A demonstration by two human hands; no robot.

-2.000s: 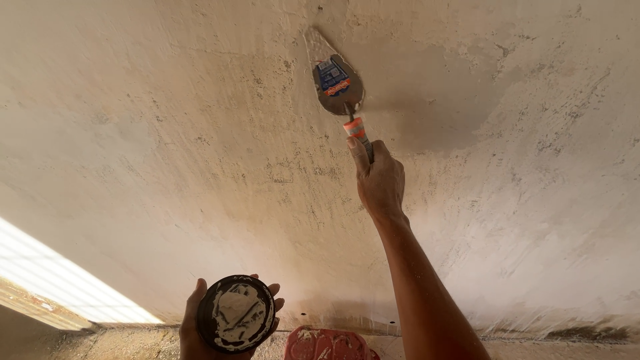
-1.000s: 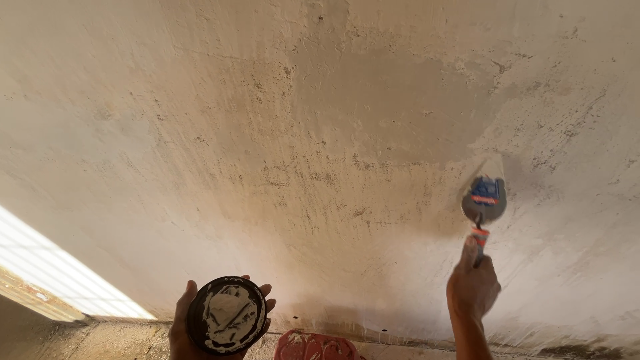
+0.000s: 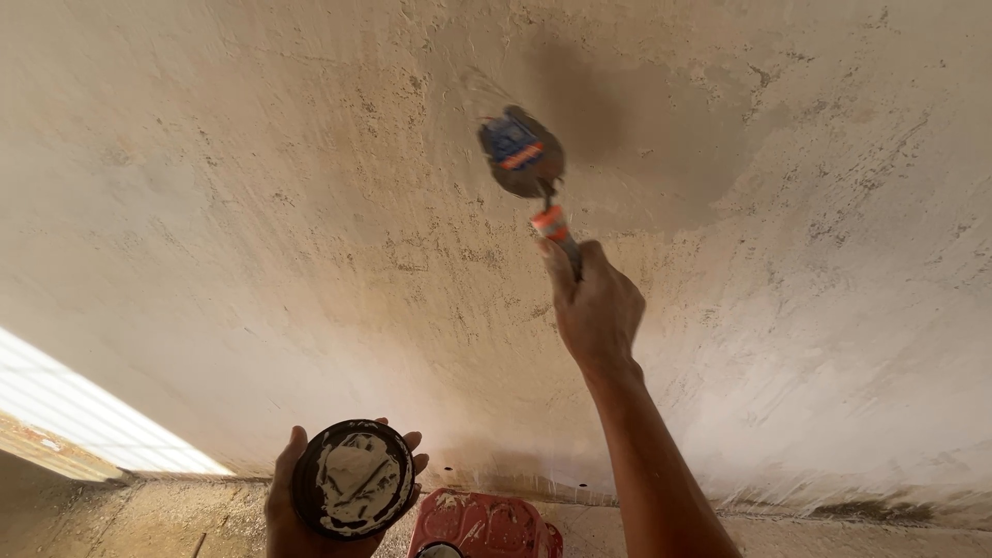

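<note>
My right hand (image 3: 597,306) grips the handle of a pointed trowel (image 3: 527,155) with a blue and orange label on its blade. The blade is slightly blurred and lies against or close to the plastered wall (image 3: 325,194), beside a darker, damp-looking patch (image 3: 666,147). At the lower left, my left hand (image 3: 283,496) supports a round black dish (image 3: 355,479) from below, its fingers spread around the rim. Pale, thick paste (image 3: 356,473) with smeared marks covers the inside of the dish. Whether the blade touches the wall cannot be told.
A red plastic container (image 3: 480,523) spattered with paste stands on the floor at the foot of the wall, with a round dark-rimmed item (image 3: 439,551) on it, partly cut off. Striped bright light (image 3: 93,418) falls at the left. The rough floor (image 3: 170,515) meets the wall below.
My right hand with the trowel went from upper middle to the right and down, then came back up and left. My left hand still holds the dish at the lower left.
</note>
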